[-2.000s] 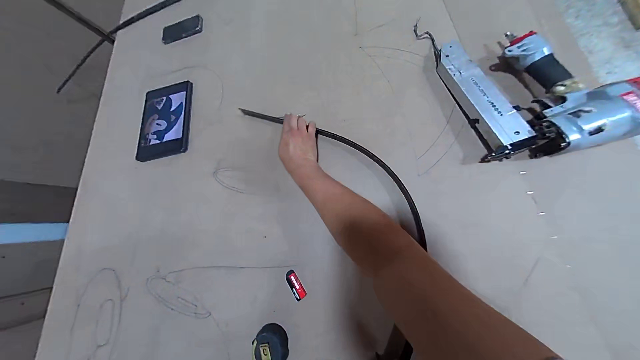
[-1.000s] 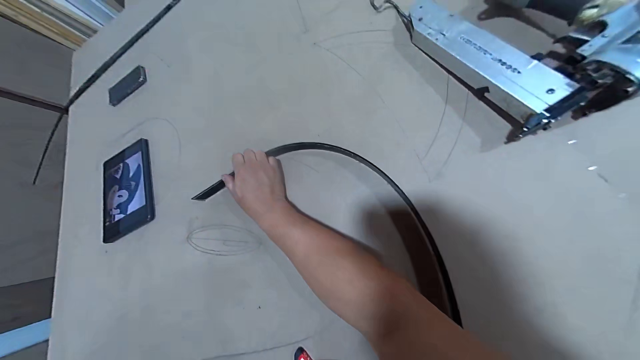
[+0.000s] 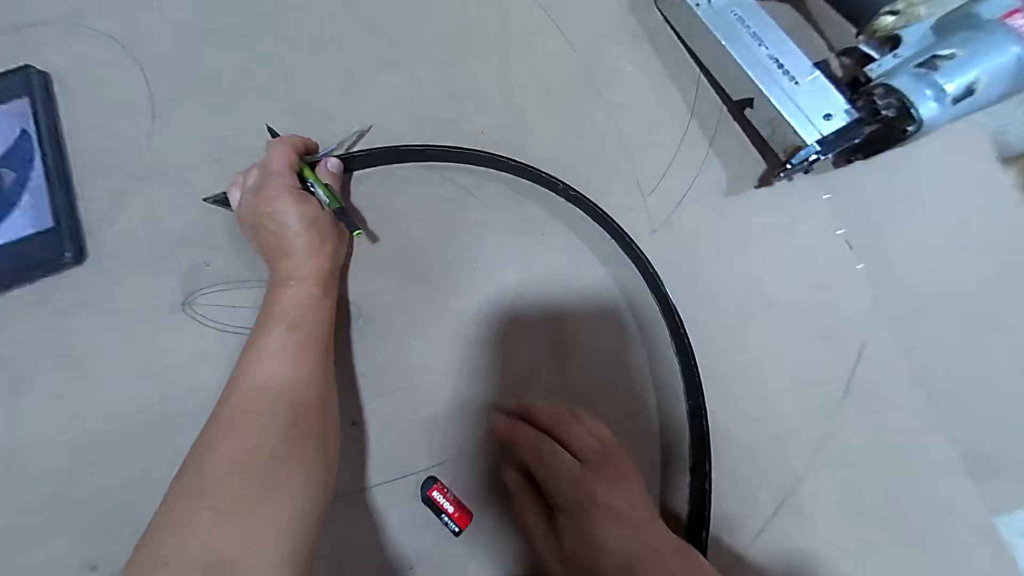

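Note:
My left hand (image 3: pixel 292 204) pinches a long, bent black strip (image 3: pixel 560 188) near its pointed end. A green and black pen or pencil (image 3: pixel 322 188) is also held in that hand, across the strip. A small, thin, greyish piece (image 3: pixel 352 140) shows beside the thumb; what it is I cannot tell. The strip arcs right and down, passing out of sight by my right wrist. My right hand (image 3: pixel 576 488) is low inside the arc, fingers bent and blurred, its underside hidden. Left of it lies a red and black eraser (image 3: pixel 446 506).
A pneumatic nailer or stapler (image 3: pixel 788 68) lies at the upper right of the pale board (image 3: pixel 800 360). A dark-framed device with a lit picture (image 3: pixel 68 168) sits at the left edge. Pencilled curves and a narrow oval mark the board, with small pale bits below the tool.
The strip's end was held by a hand whose arm came from the lower right; my left hand now holds it, with a green pen or pencil. My right hand is lower down. The view has moved closer.

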